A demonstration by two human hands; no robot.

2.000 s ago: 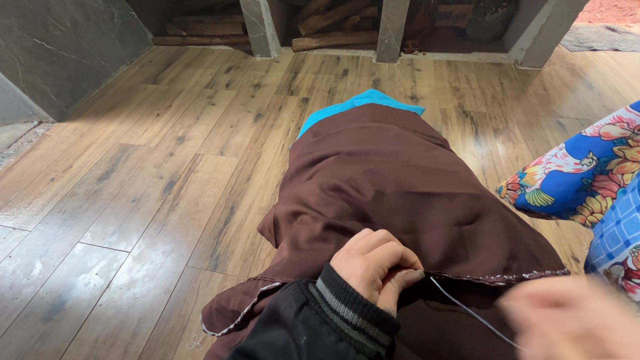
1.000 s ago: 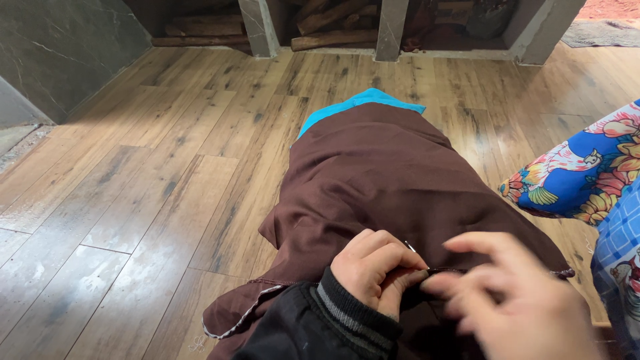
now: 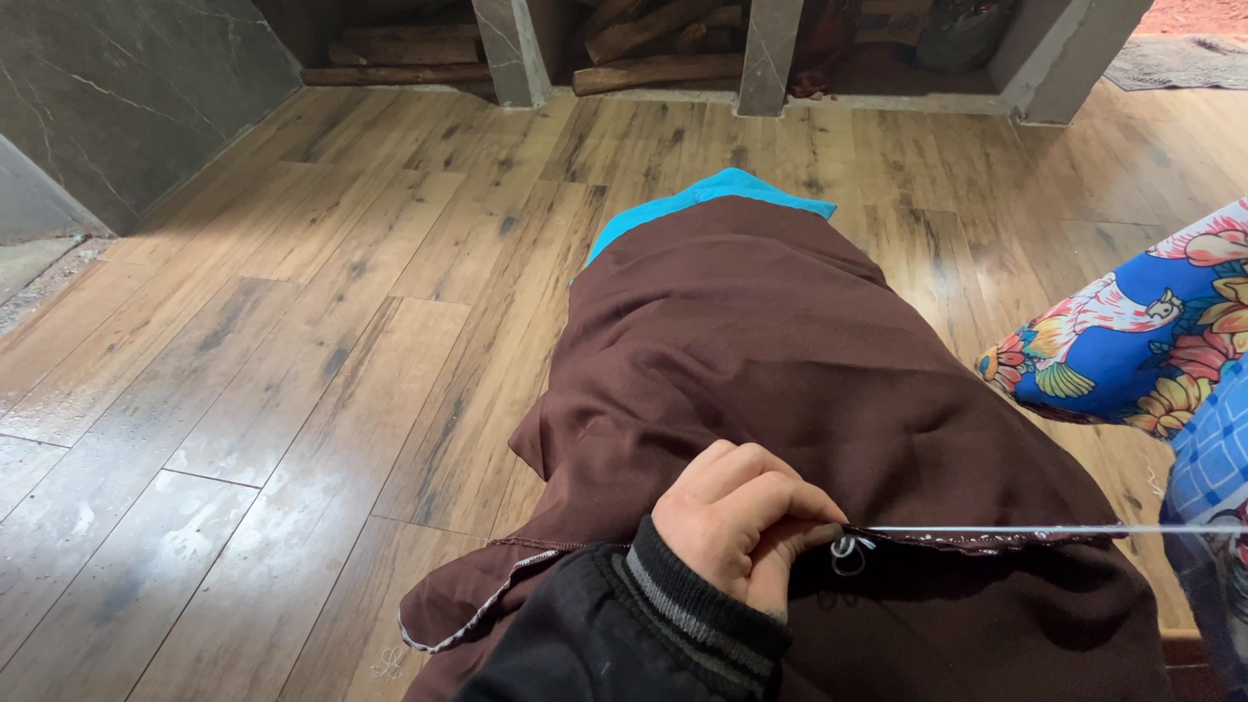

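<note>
My left hand [image 3: 751, 522], in a black sleeve with a grey-striped cuff, pinches the edge of a brown cloth [image 3: 770, 322] spread over my lap. A pale thread [image 3: 994, 529] runs taut from those fingertips to the right edge of the view, along the cloth's stitched edge. Just below the fingertips hangs a small loop of thread [image 3: 848, 556]. Turquoise cloth [image 3: 717, 190] shows at the far end of the brown cloth. My right hand is out of view; no needle can be made out.
Beneath is a wood-look plank floor [image 3: 322, 370]. Firewood [image 3: 658, 73] lies in grey stone compartments ahead. At right are a blue printed fabric [image 3: 1141, 331] and a blue checked fabric [image 3: 1214, 458]. Some loose thread [image 3: 387, 663] lies on the floor at lower left.
My right hand, near the left fingertips a second ago, has gone out of view. The thread now stretches straight to the right. My left hand keeps its pinch on the cloth edge.
</note>
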